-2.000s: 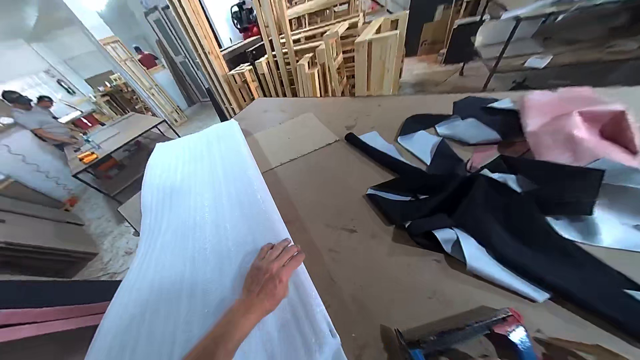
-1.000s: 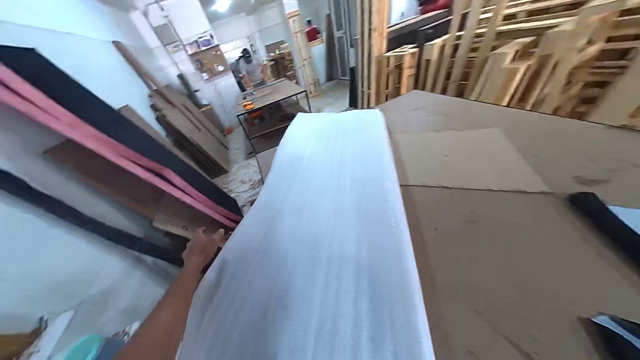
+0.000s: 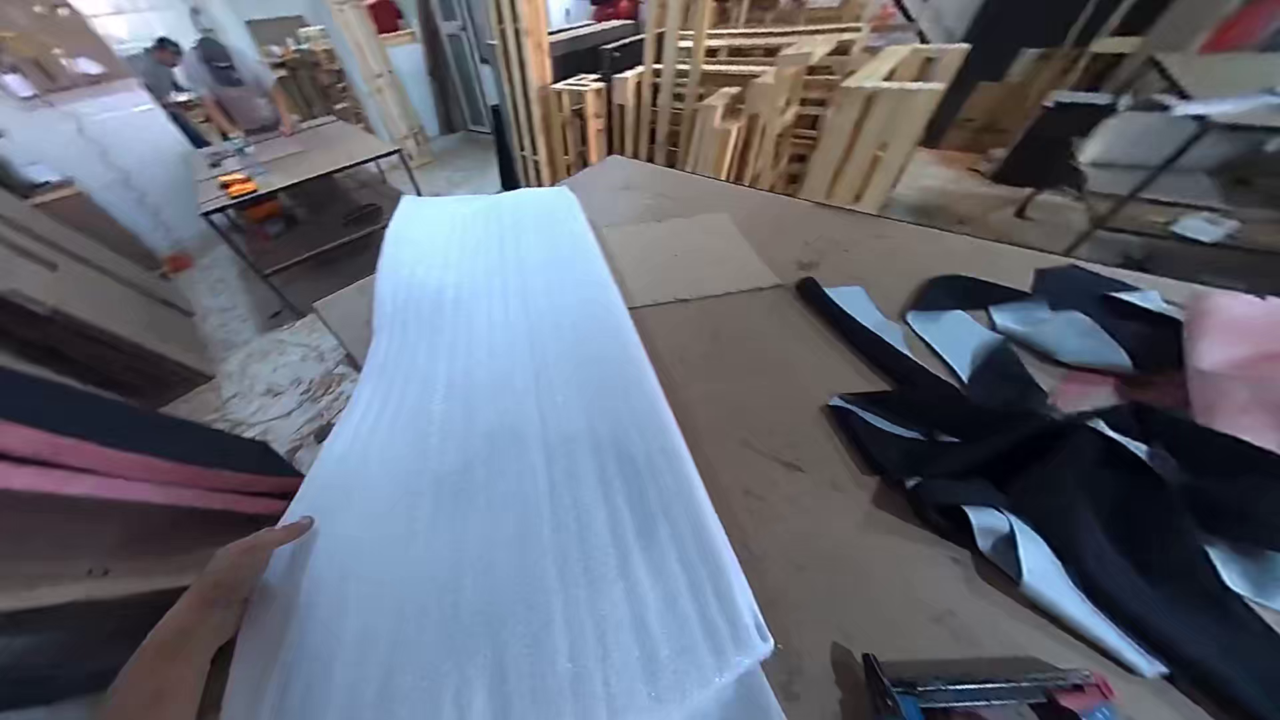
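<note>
A long strip of white foam sheet (image 3: 500,420) runs from the near edge to the far end of a brown-topped work table (image 3: 720,400), its left side hanging over the edge. At that left side, my left hand (image 3: 225,580) touches the foam with its thumb on top; its fingers are mostly hidden beneath. My right hand is out of view. A staple gun (image 3: 1000,695), partly cut off, lies at the near right. Black fabric scraps with pale undersides (image 3: 1050,460) lie on the table's right side, beside a pink piece (image 3: 1235,370).
Dark and pink padded boards (image 3: 130,450) stand at the left, close to my hand. A flat board piece (image 3: 685,258) lies on the table. Wooden frames (image 3: 800,120) stand beyond it. Two people (image 3: 235,85) are at another table (image 3: 310,160) at the back left.
A hand that lay on top of the foam two seconds ago is gone from there. One second ago my left hand was by the padded boards; now it touches the foam's left edge. The view has swung.
</note>
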